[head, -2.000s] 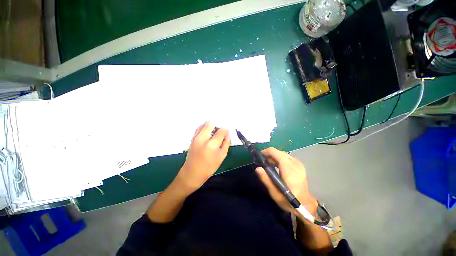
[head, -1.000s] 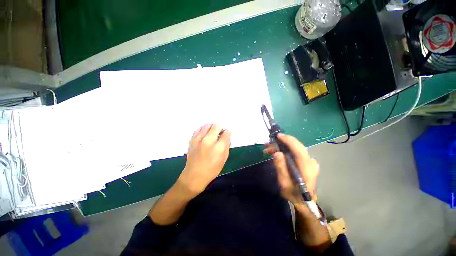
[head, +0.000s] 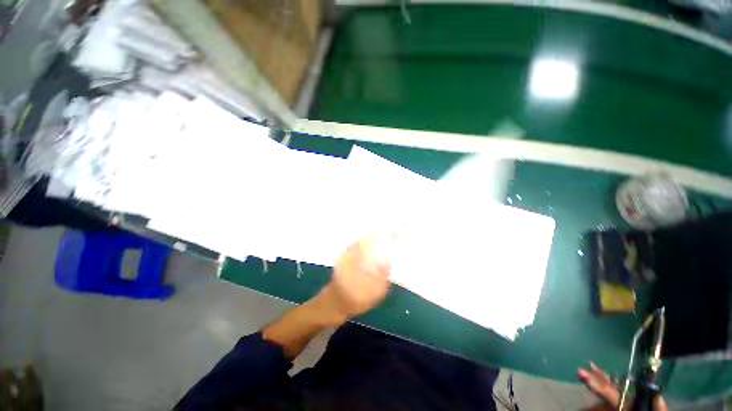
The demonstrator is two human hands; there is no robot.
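White panels, backs up, lie overlapped on the green bench; the rightmost panel lies at an angle to the others. My left hand is blurred and lies over the near edge of the panels; its fingers are washed out, so its grip cannot be told. My right hand is cut off by the bottom edge at the lower right, around the soldering iron. The iron's metal tip points up, beside the black stand with its yellow sponge. No lead wire shows clearly at the hands.
A pile of panels and tangled cords spreads to the left. The green conveyor runs beyond a pale rail. A round clear container and black station are at the right. A blue stool is below.
The view has swung left, showing more of the pile and conveyor. My right hand has moved away from the panels with the iron, towards the stand. The rightmost panels now lie more slanted.
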